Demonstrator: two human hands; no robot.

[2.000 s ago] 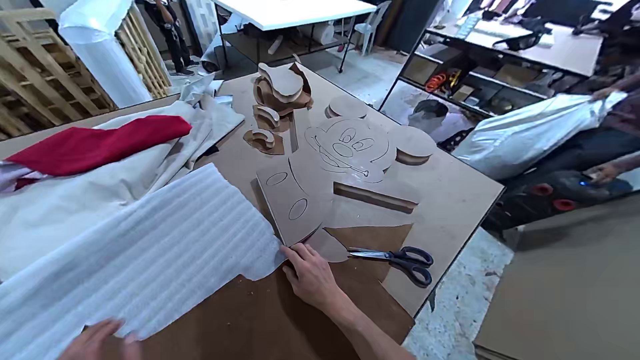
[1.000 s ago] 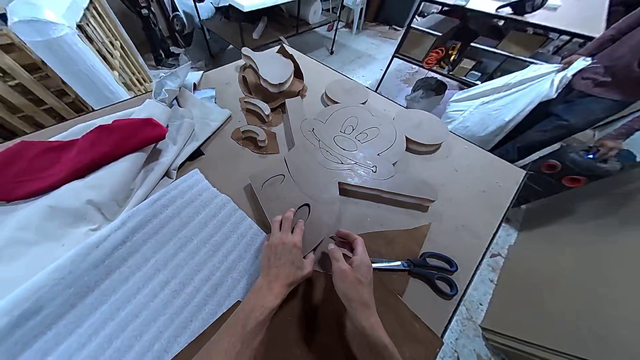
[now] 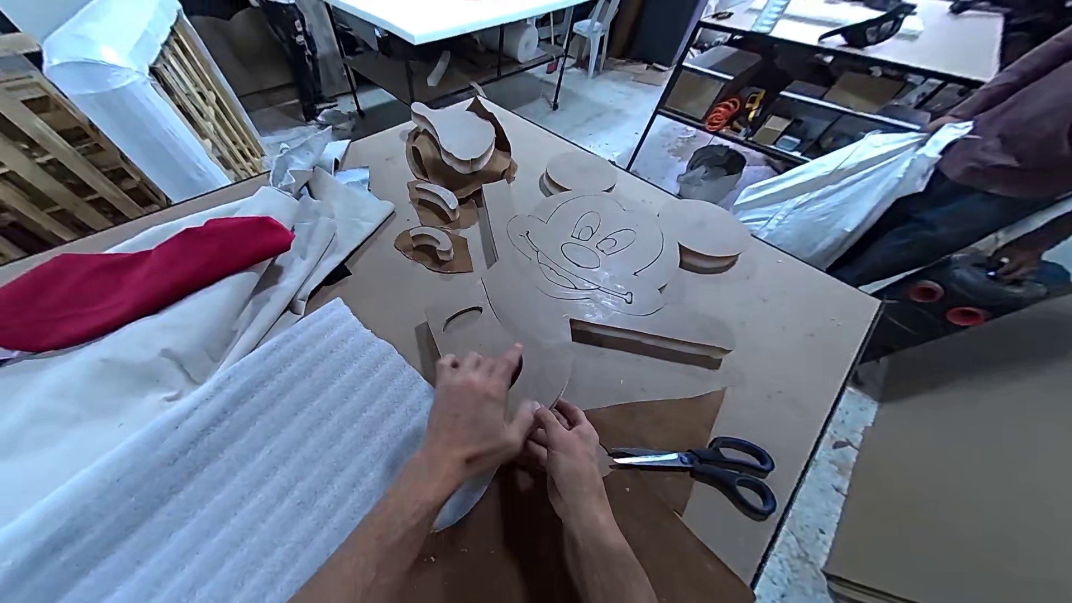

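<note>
A cartoon mouse figure cut from board (image 3: 586, 251), with a drawn face and round ears, lies on the work table. My left hand (image 3: 477, 402) rests on its lower part, fingers spread near an oval cutout. Beside it my right hand (image 3: 565, 444) pinches the lower edge of the figure or a thin piece there; the fingers hide which. Brown sheet material (image 3: 670, 419) lies beneath. Just right of my right hand are scissors with black handles (image 3: 712, 469), blades pointing left. White ribbed foam sheet (image 3: 251, 461) lies under my left forearm.
Curved cut pieces on brown scraps (image 3: 456, 142) sit at the table's far corner. Red cloth (image 3: 142, 276) and cream fabric (image 3: 84, 402) cover the left side. Beyond the right edge a person (image 3: 1005, 151) holds a white sack (image 3: 837, 193). Stacked boards (image 3: 963, 452) stand at lower right.
My left hand has come from the foam at lower left onto the figure's lower part. My right hand stays near the figure's lower edge, its fingers now drawn together there.
</note>
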